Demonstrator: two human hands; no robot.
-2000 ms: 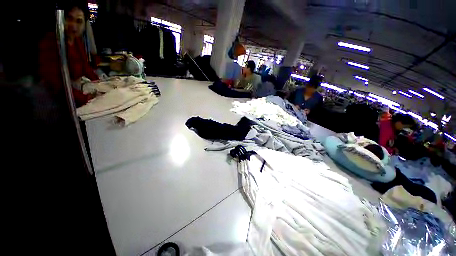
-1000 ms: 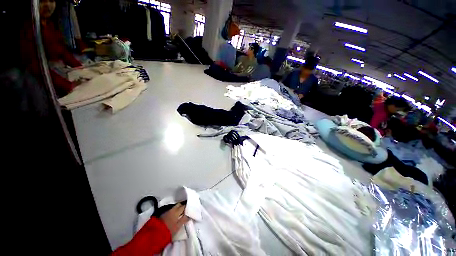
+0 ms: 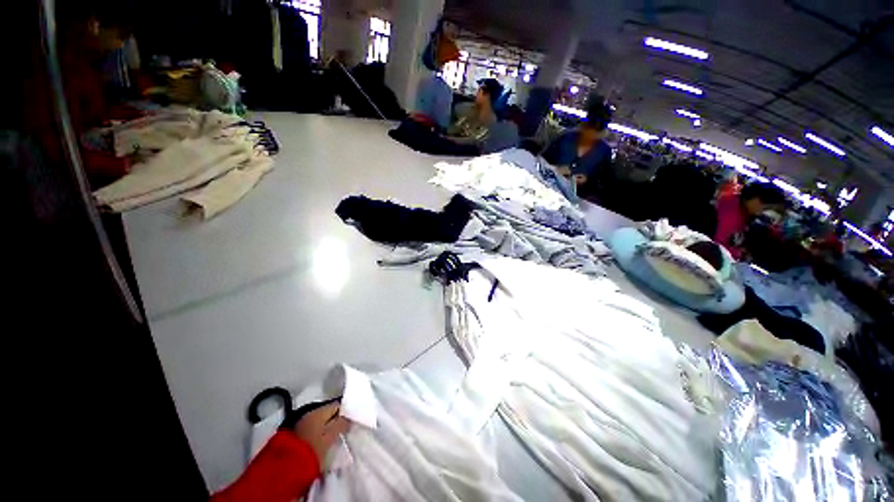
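Note:
A white shirt (image 3: 417, 431) lies on the table nearest me, at the bottom of the view. Its collar (image 3: 358, 395) stands up, and a black garment hanger (image 3: 270, 400) sticks out at the neck with its hook to the left. My left hand (image 3: 319, 431), in a red sleeve, is on the shirt at the collar and hanger shoulder; its fingertips are partly hidden by the cloth. My right hand is not in view. A stack of white shirts (image 3: 578, 382) lies just beyond to the right, with black hooks bunched at its left end.
The pale table (image 3: 225, 338) holds a black garment (image 3: 402, 219), grey garments (image 3: 529, 240), a light-blue ring-shaped cushion or basket (image 3: 667, 279) and clear poly bags (image 3: 784, 431) at right. Beige garments (image 3: 181, 162) lie far left. Several people are around the table's far side.
The worked shirt, hanger and my left hand came into view after the first frame. Since the second, the whole scene has shifted slightly left; the hand remains at the collar.

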